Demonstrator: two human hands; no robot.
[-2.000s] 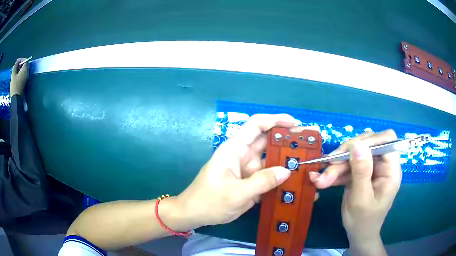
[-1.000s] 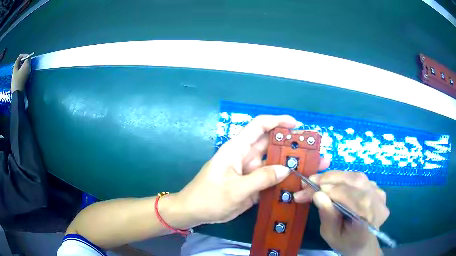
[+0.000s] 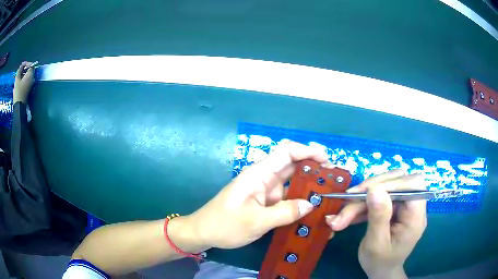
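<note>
My left hand holds the reddish-brown fixture by its upper part, tilted, with its lower end cut off by the frame's bottom edge. Small round silver-grey components sit in dark square seats in a row along it. My left thumb lies beside the top component. My right hand holds slim silver tweezers nearly level, with the tip at the top component. Whether the tip holds a ring is too small to tell. A shiny blue sheet lies flat behind both hands.
Another fixture lies on the green belt at the far right, cut off by the edge. A white strip borders the belt. At the left, another person's hand holds a thin tool above another blue sheet.
The tweezers have swung from pointing down-right to nearly level, with the tip at the top component. The held fixture sits lower and tilts more. The belt fixture has moved right.
</note>
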